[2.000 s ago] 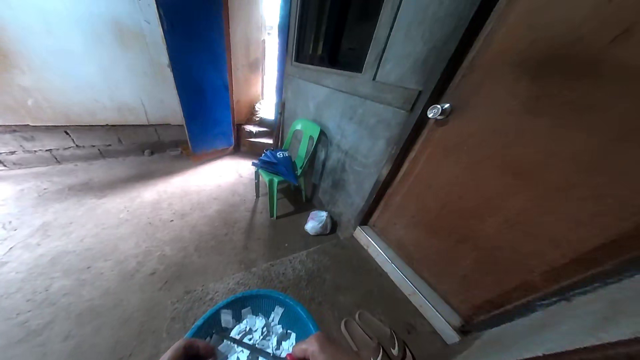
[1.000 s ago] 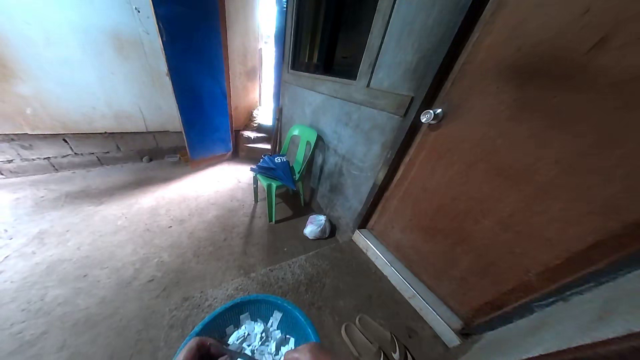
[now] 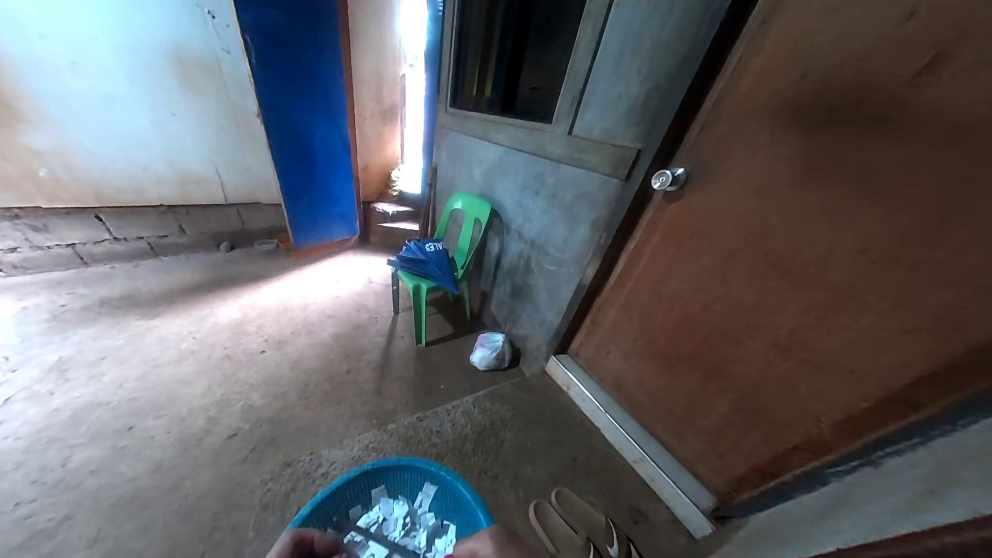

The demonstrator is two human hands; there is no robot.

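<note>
A blue plastic basket (image 3: 391, 473) with many small cut white pieces (image 3: 403, 521) in it is at the bottom of the view. My left hand (image 3: 306, 544) is at the basket's near left rim, its fingertips on one end of a thin dark object (image 3: 380, 542) that slants over the pieces. At the near right rim is my right hand (image 3: 494, 542); a spot of red or pink shows by its fingertips. The frame's lower edge cuts off both hands, so what the right one grips is hidden.
Beige sandals (image 3: 577, 527) lie right of the basket, near a brown door (image 3: 790, 256) and its raised sill (image 3: 632, 446). Farther off, a green plastic chair (image 3: 418, 291) bears a folded blue umbrella (image 3: 428, 262). A white plastic bag (image 3: 490, 351) sits on the concrete floor (image 3: 194, 387).
My hands were close together over the near side of the basket one second ago; now they are farther apart, and more of the thin dark object shows between them.
</note>
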